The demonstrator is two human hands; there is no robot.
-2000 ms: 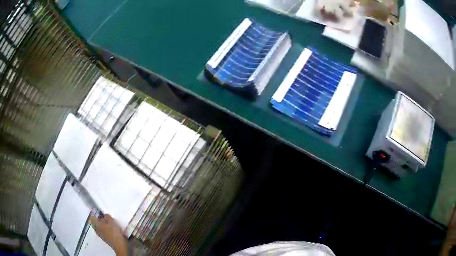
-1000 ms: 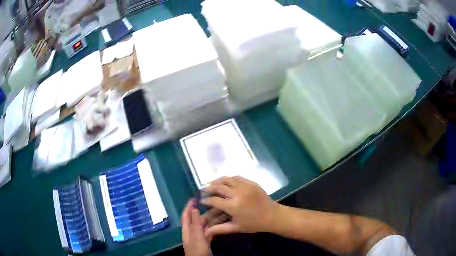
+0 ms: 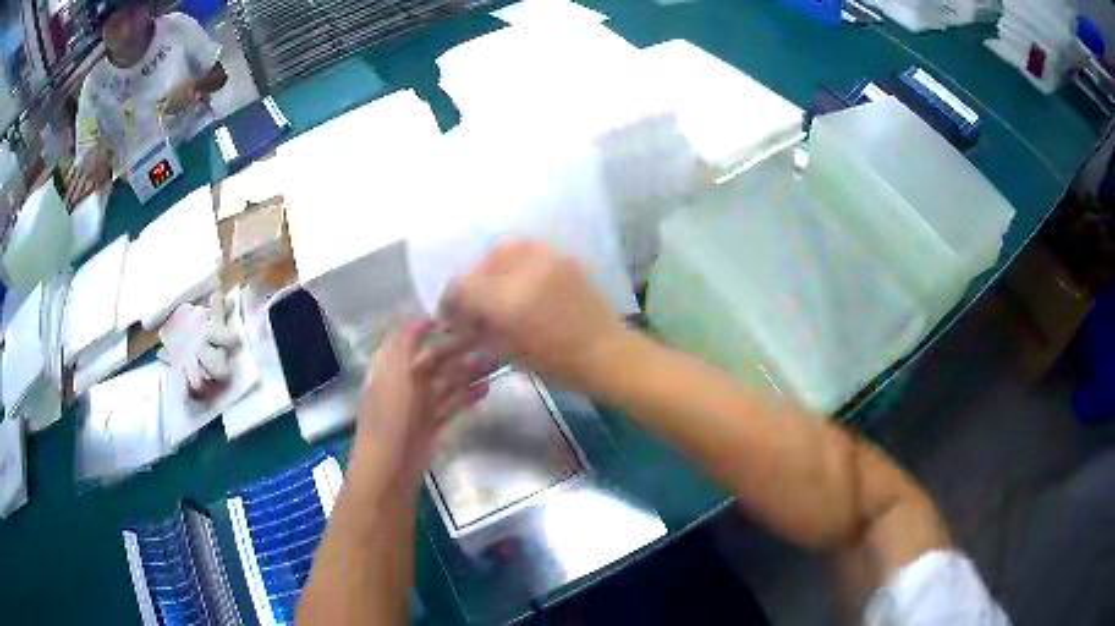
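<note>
A thin white sheet (image 3: 520,214) hangs from my right hand (image 3: 520,306) in front of the tall white stacks; its lower corner is pinched at the fingers. My left hand (image 3: 422,397) is beside it, fingers bent near the same corner, blurred; whether it grips the sheet is unclear. Below the hands lies the layout template (image 3: 507,459), a square with a thin dark outline under clear, shiny sheet material. My hands cover its upper left part. Two piles of blue cell strings, one curved (image 3: 183,569) and one flatter (image 3: 284,526), lie at the lower left.
A white sheet stack (image 3: 355,184) stands behind the hands. A pale-green block of sheets (image 3: 783,269) is at the right. A black phone (image 3: 303,342), crumpled gloves (image 3: 199,345) and white-faced sheets are at left. A person (image 3: 147,86) sits across the bench, near a red-display instrument (image 3: 155,171).
My hands have moved up and away from the bench edge, from the template's near side to the stacks. A white sheet is now lifted in my right hand. The view has shifted slightly.
</note>
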